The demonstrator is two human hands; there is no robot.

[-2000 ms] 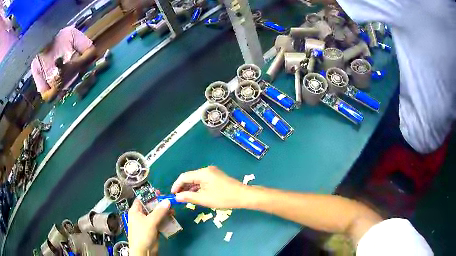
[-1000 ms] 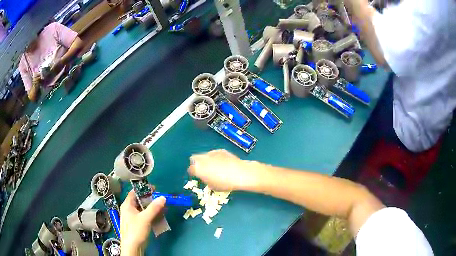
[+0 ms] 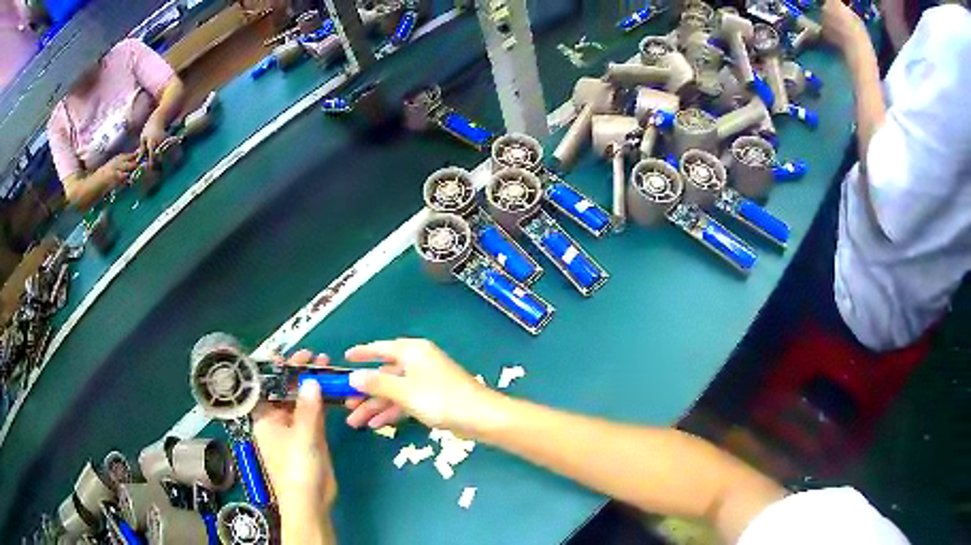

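Observation:
A half-assembled fan unit with a round grey-brown head (image 3: 225,377) is at the lower left, its handle pointing right. My left hand (image 3: 298,447) holds it by the handle from below, thumb near the blue battery. The blue battery (image 3: 328,384) lies along the open handle. My right hand (image 3: 410,385) has its fingers on the battery's right end. A circuit board (image 3: 279,383) shows partly between the head and the battery. Pale adhesive pads (image 3: 442,456) lie loose on the green bench below my right forearm.
Several open fan units (image 3: 500,293) stand beside the pale conveyor edge (image 3: 367,268). Fan units (image 3: 170,495) are heaped at lower left, and more (image 3: 697,96) are piled at upper right. One unit (image 3: 465,128) lies on the dark belt. A person (image 3: 910,181) is at right, another (image 3: 112,117) at upper left.
The held unit has turned from handle down to handle pointing right. The battery, earlier sticking out sideways, now lies along the handle. My right hand has moved from the pads to the battery.

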